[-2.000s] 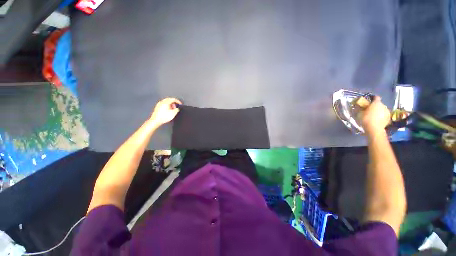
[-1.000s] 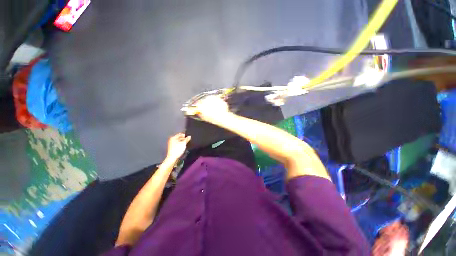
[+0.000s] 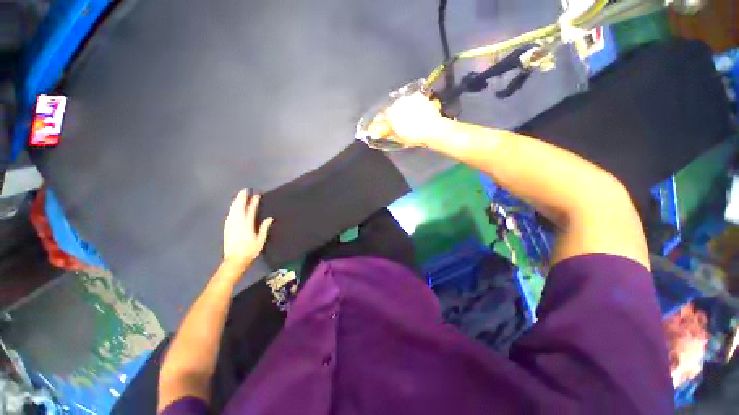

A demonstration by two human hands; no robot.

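A black skirt piece (image 3: 336, 196) lies flat at the near edge of the grey pressing table cover (image 3: 202, 105). My right hand (image 3: 415, 120) is closed around the handle of the steam iron (image 3: 379, 130). The iron's silver plate is at the far right corner of the piece, and the hand hides most of the iron. My left hand (image 3: 245, 231) lies at the left edge of the piece, palm down, thumb and fingers apart, holding nothing that I can see.
A yellow hose (image 3: 502, 44) and black cord run from the iron. A black stack (image 3: 648, 113) lies at the right. Blue crates (image 3: 478, 284) stand on the green floor. A red-and-white packet (image 3: 49, 120) is at the table's far left.
The view has turned. The iron has moved from the left part of the piece to its right end. My left hand has opened and lies beside the piece's left edge.
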